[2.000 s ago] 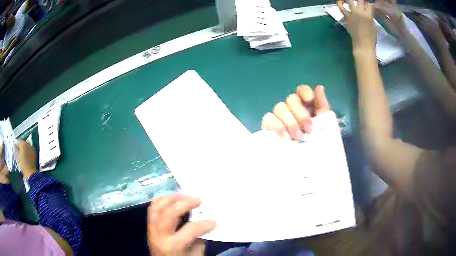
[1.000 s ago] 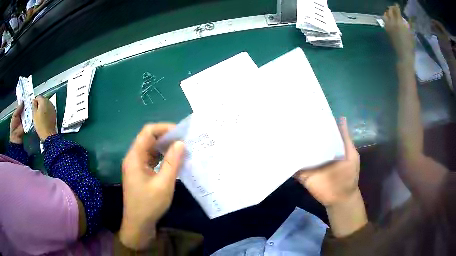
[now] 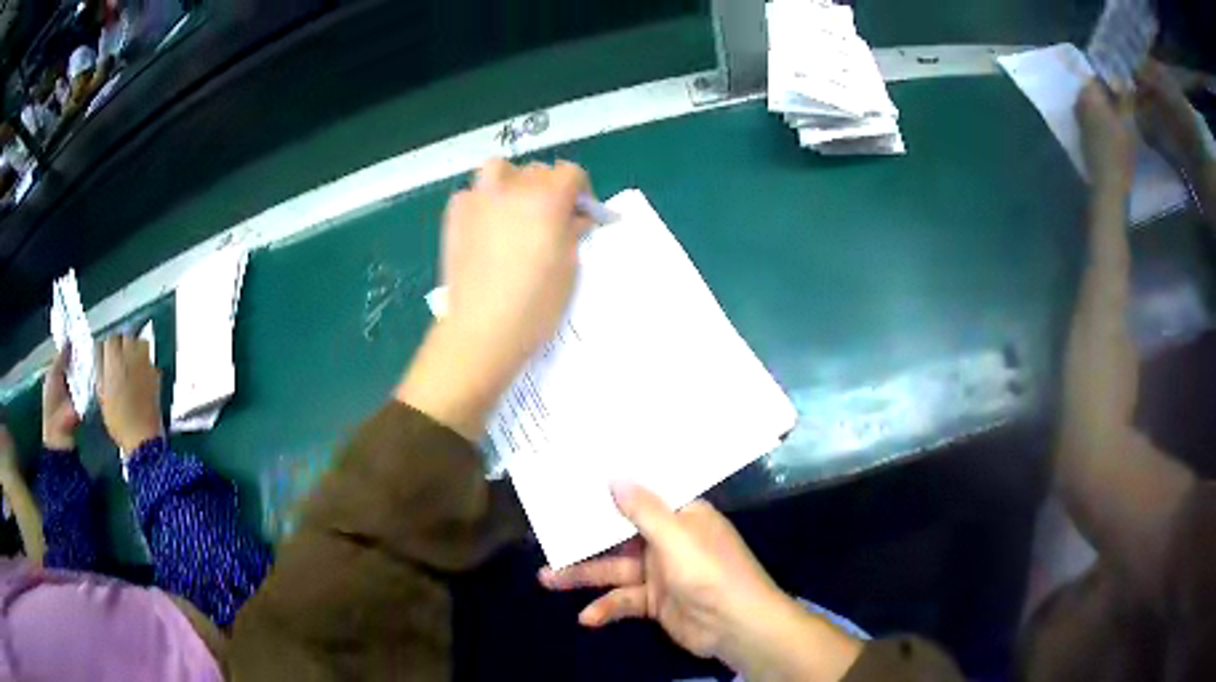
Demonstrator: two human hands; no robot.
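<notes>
A white leaflet sheet (image 3: 640, 380) lies over the stack on the green bench before me, with faint small print along its left side. A white corner of paper shows to the left, beside my left wrist. My left hand (image 3: 514, 253) is at the sheet's far left edge, fingers bent over a small turned-up bit of paper. My right hand (image 3: 667, 566) holds the near edge, thumb on top and fingers beneath. Whether the right hand holds one sheet or several cannot be told.
A pile of folded leaflets (image 3: 834, 87) stands by the upright post (image 3: 740, 47). Another pile (image 3: 210, 333) lies at left. A neighbour in pink (image 3: 100, 626) holds folded paper at left. Another person's arms (image 3: 1114, 267) handle sheets at right. A metal rail (image 3: 387, 167) runs behind.
The paper has come down from my hands onto the bench. My left hand has moved up and away to the far edge; my right hand has moved left and nearer to me.
</notes>
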